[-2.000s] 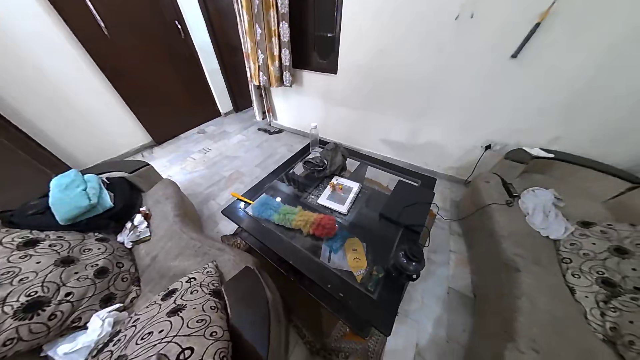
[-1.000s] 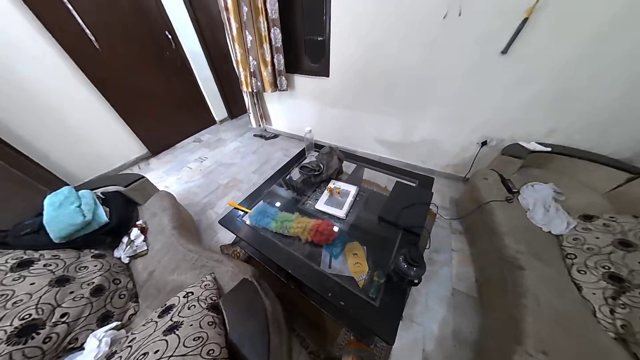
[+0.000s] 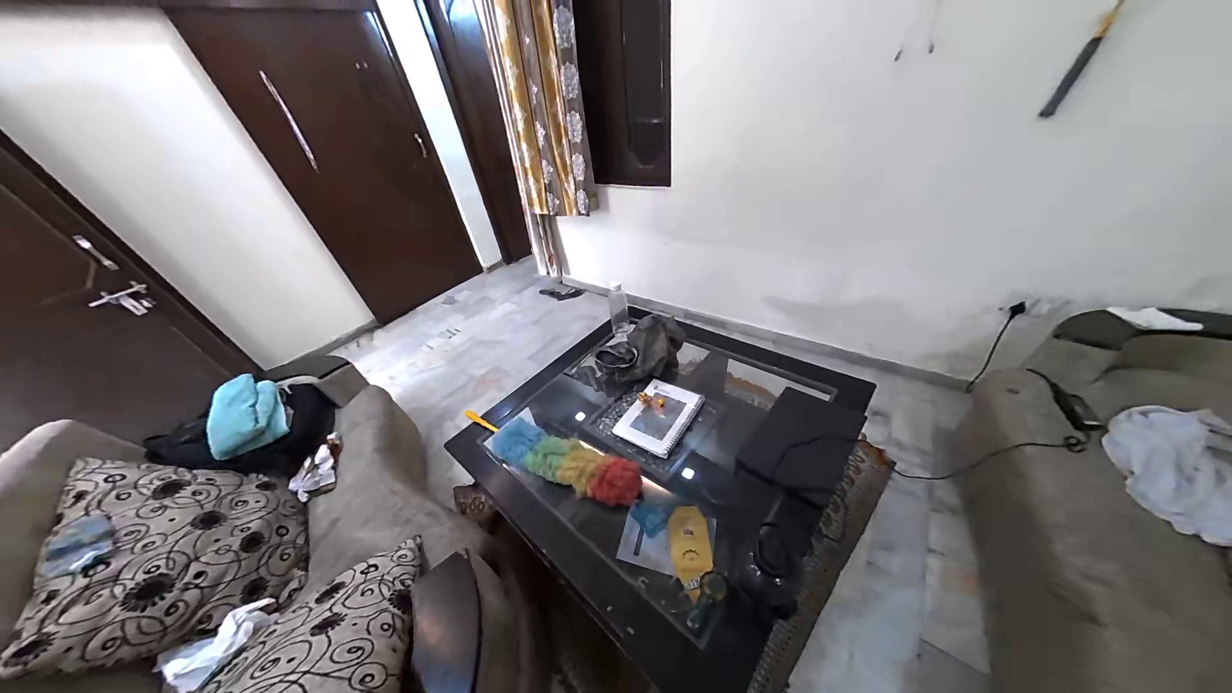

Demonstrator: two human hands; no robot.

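Neither of my hands shows in the head view. A black coffee table [image 3: 568, 549] with a glass top stands in the middle. Across its left part lies a fluffy duster [image 3: 568, 462] in blue, green, yellow and red, its orange handle past the edge. Behind the duster are a spiral notebook [image 3: 659, 417] with small orange objects on it, a dark bag [image 3: 654, 346] and a clear plastic bottle [image 3: 618, 310]. A yellow packet [image 3: 690, 549] rests partly over a white sheet [image 3: 639, 545] near the front. A closed black laptop or similar flat thing [image 3: 799, 438] lies at the right.
A sofa [image 3: 371, 481] at left holds patterned cushions [image 3: 173, 553], a turquoise towel [image 3: 246, 416] and crumpled white cloth [image 3: 217, 645]. On the right sofa [image 3: 1030, 558] lies a white cloth [image 3: 1169, 467]. A black cable [image 3: 948, 475] spans the gap between table and right sofa.
The view has swung somewhat to the left, bringing more of the left door into sight. The things on the table have not plainly moved.
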